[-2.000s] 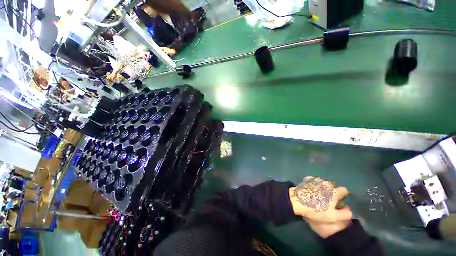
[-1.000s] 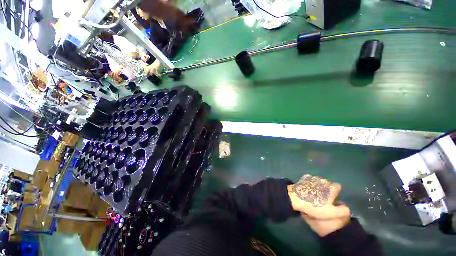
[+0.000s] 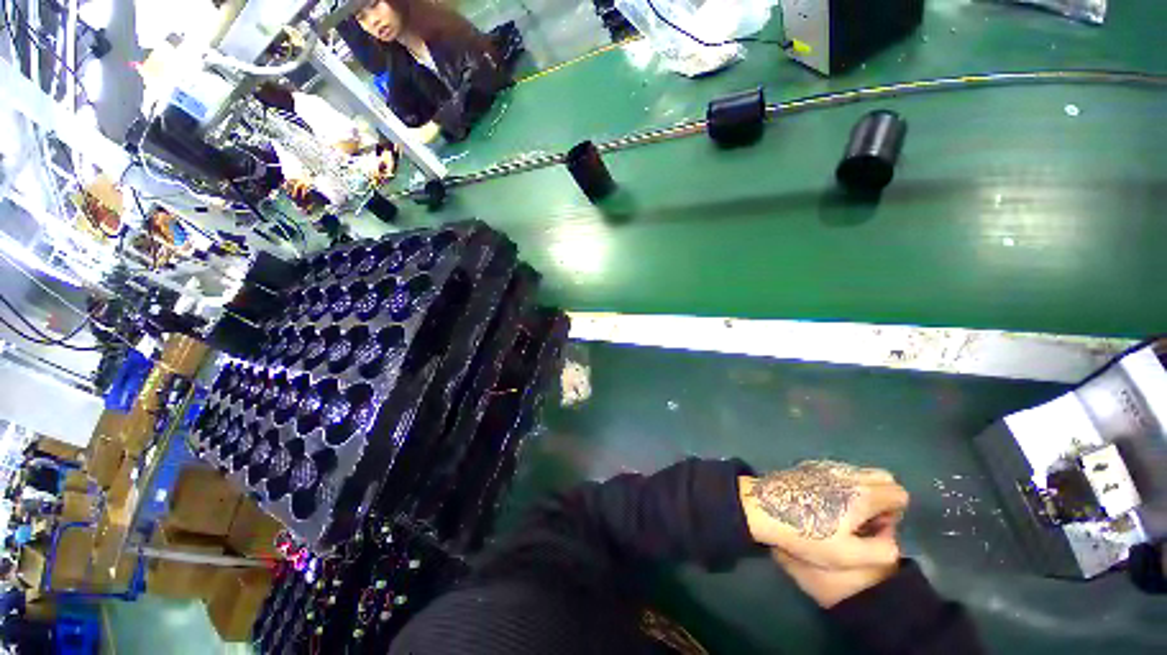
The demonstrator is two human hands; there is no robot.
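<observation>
My left hand (image 3: 819, 502), with a dark pattern on its back, lies over my right hand (image 3: 838, 569). The two hands are clasped together above the green work surface, fingers curled. No object shows in them; the palms are hidden. Beyond the white rail, a black cylindrical housing (image 3: 872, 152) stands on the green belt. Another housing (image 3: 736, 118) lies by the thin metal rod, and a third (image 3: 590, 170) is tilted farther left.
Stacked black blister trays (image 3: 346, 371) rise at the left. A white-grey screw feeder (image 3: 1075, 473) is at the right, with tiny screws (image 3: 953, 502) scattered beside it. The white rail (image 3: 845, 343) crosses behind my hands. A person (image 3: 442, 71) sits at the upper left.
The housings have moved left along the belt. My hands stay clasped, with the left hand shifted slightly. The person at the upper left has raised their head.
</observation>
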